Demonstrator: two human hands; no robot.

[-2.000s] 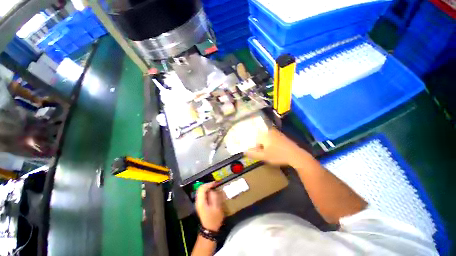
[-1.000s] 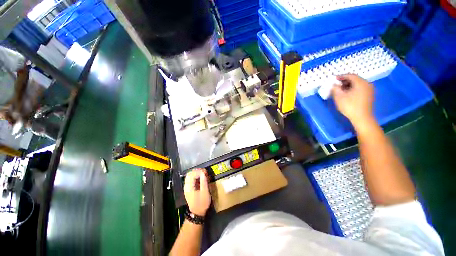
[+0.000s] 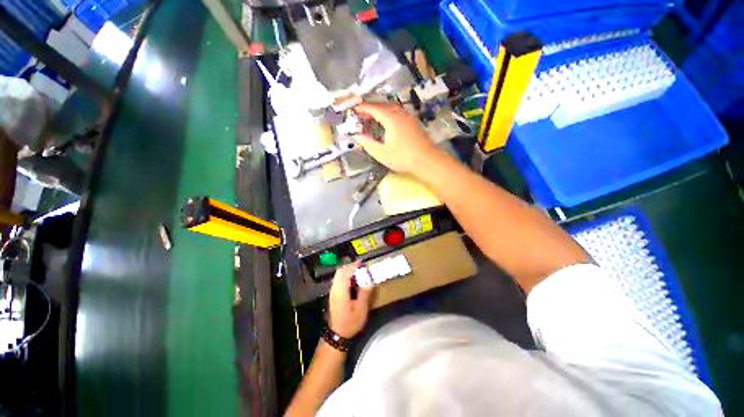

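My right hand [image 3: 397, 140] is over the fixture [image 3: 343, 155] on the silver plate. Its fingertips are at a small white piece [image 3: 352, 124]; whether they grip it is not clear. My left hand [image 3: 349, 303] is at the near left of the black front panel, below the green button [image 3: 329, 258]. Its fingertips hold a small white plastic part [image 3: 363, 278] at the left edge of the cardboard pad [image 3: 432, 266]. Another white part [image 3: 391, 269] lies on the pad, close beside it.
The red stop button [image 3: 394, 236] is on the panel. Yellow-and-black bars stand left [image 3: 236, 223] and right [image 3: 511, 94]. A blue tray [image 3: 628, 159] with white rows is at right, a densely filled tray [image 3: 640, 285] below it. The green conveyor [image 3: 208, 163] runs at left.
My right hand has moved from the blue tray at right, where it held a white part, to the fixture. The machine head sits higher in view. A white part now shows at my left fingertips.
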